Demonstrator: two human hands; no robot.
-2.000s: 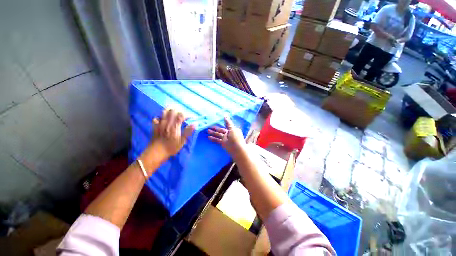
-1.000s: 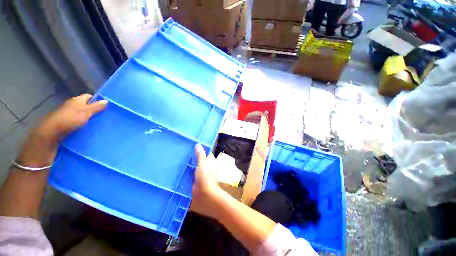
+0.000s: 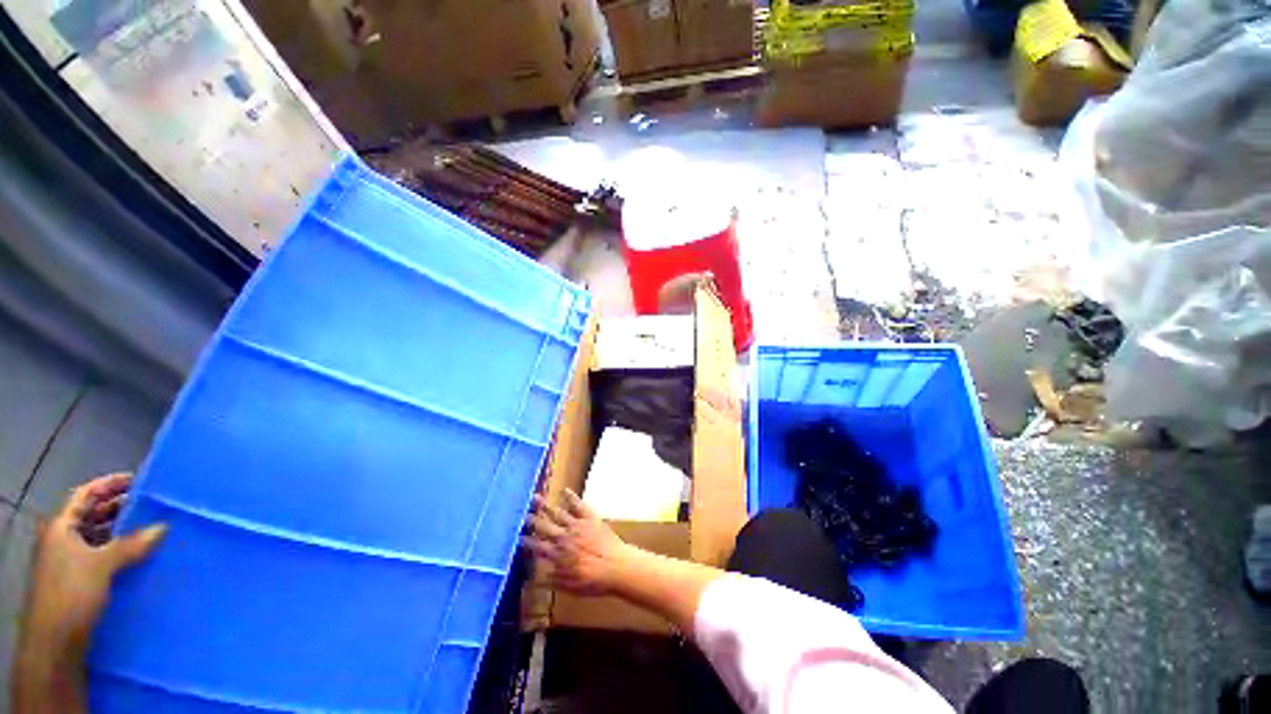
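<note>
A large ribbed blue crate lies tilted at the left with its ribbed face up. My left hand is at its left edge, thumb on top and fingers curled round the rim. My right hand is at its lower right edge, fingers spread by the open cardboard carton; whether it grips the crate is unclear. The carton holds black goods and a white item. An open blue crate at the right holds a pile of tangled black pieces.
A red stool stands beyond the carton. Brown slats or flattened cartons lie behind the large crate. Stacked cartons and a yellow-strapped carton stand farther back. Clear plastic bags are at the right. My knees show below.
The large crate has turned from raised and steeply tilted to lower at the left. My right hand has moved from the crate's side to its edge by the carton. The view has shifted down.
</note>
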